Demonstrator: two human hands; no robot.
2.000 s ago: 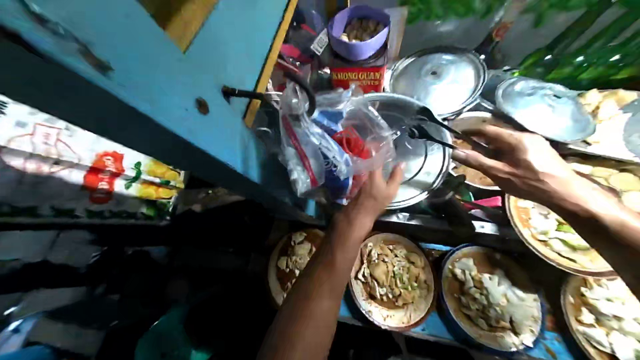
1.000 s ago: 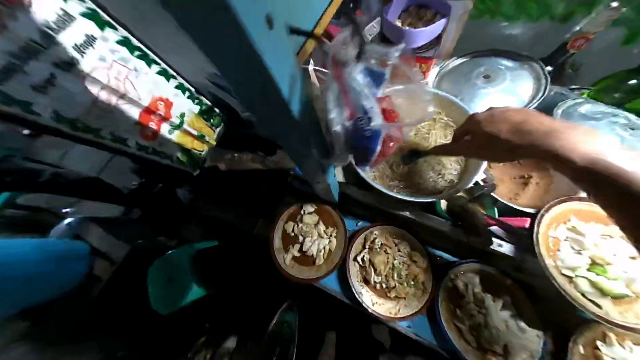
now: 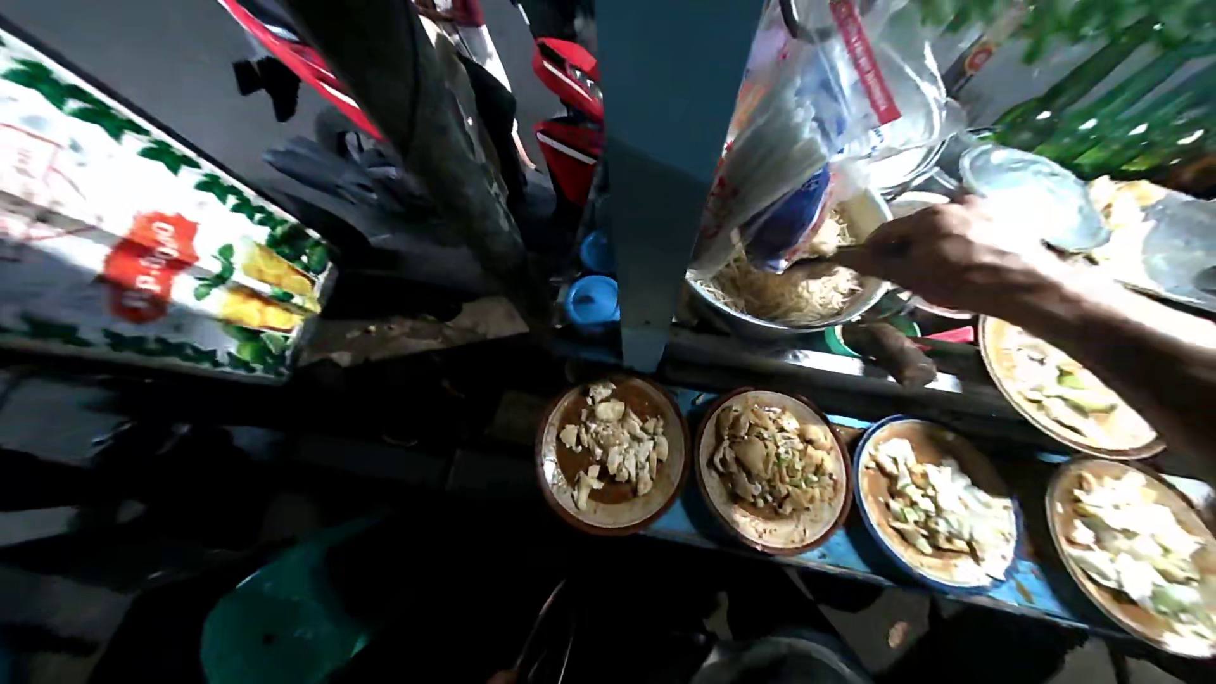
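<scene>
My right hand reaches in from the right edge and grips the handle of a utensil whose end goes down into a metal pot of thin noodles. Clear plastic bags hang over the pot and hide part of it. Below the pot stands a row of plates with chopped food in brown sauce: one at the left, one beside it, a blue-rimmed one and another at the right. My left hand is not clearly visible.
A blue post rises left of the pot. A further plate lies under my right forearm. Metal lids and green bottles are at the upper right. A printed banner hangs at the left, with a green plastic stool or tub below.
The pot, lidded two seconds ago, now shows its noodles. My left hand, then at the plastic bags, has gone from there. My right hand has moved from the tongs near the lid to over the noodles.
</scene>
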